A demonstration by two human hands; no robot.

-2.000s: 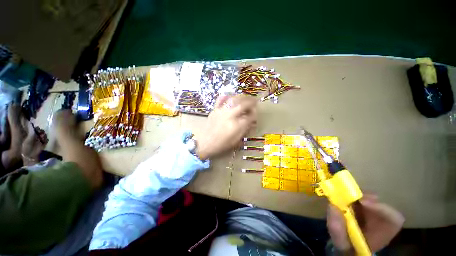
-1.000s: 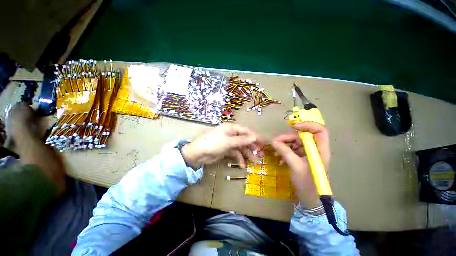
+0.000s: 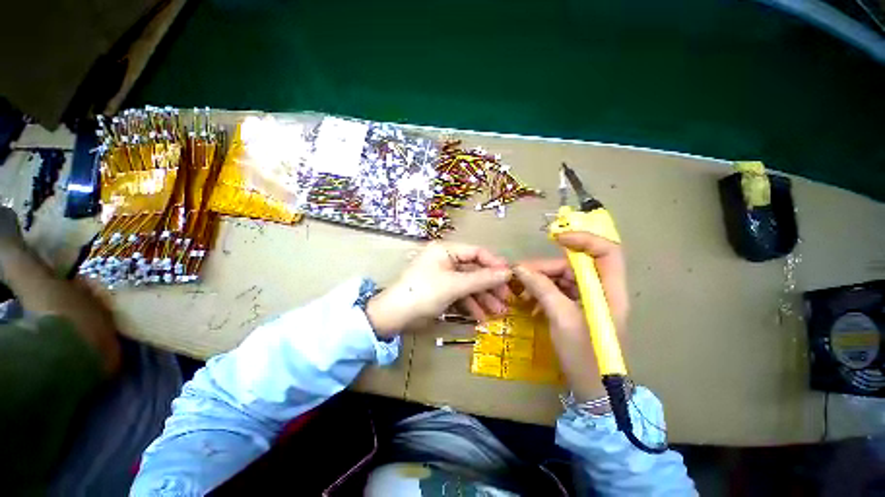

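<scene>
My right hand [image 3: 585, 291] holds the yellow soldering iron [image 3: 597, 301], its dark prongs pointing up and away from the panel. My left hand [image 3: 437, 288] is pinched, its fingertips meeting my right thumb and finger above the yellow PCB panel [image 3: 502, 357]. A small dark piece, seemingly a connector lead, shows between the fingertips; most of it is hidden. The hands cover the panel's upper part. Leads with white plugs stick out from the panel's left edge; one [image 3: 454, 342] shows clearly.
Loose connector leads [image 3: 500, 186] lie beyond my hands, beside a clear bag of leads [image 3: 374, 180], blank panels [image 3: 254, 184] and a stack of wired panels [image 3: 141, 199]. At right are a black holder with a yellow top [image 3: 757, 218] and a fan [image 3: 854, 338]. A person's arm [image 3: 58, 301] is at left.
My left hand has come back from the leads to above the panel. My right hand has raised the iron off the panel, and its fingers now meet the left ones.
</scene>
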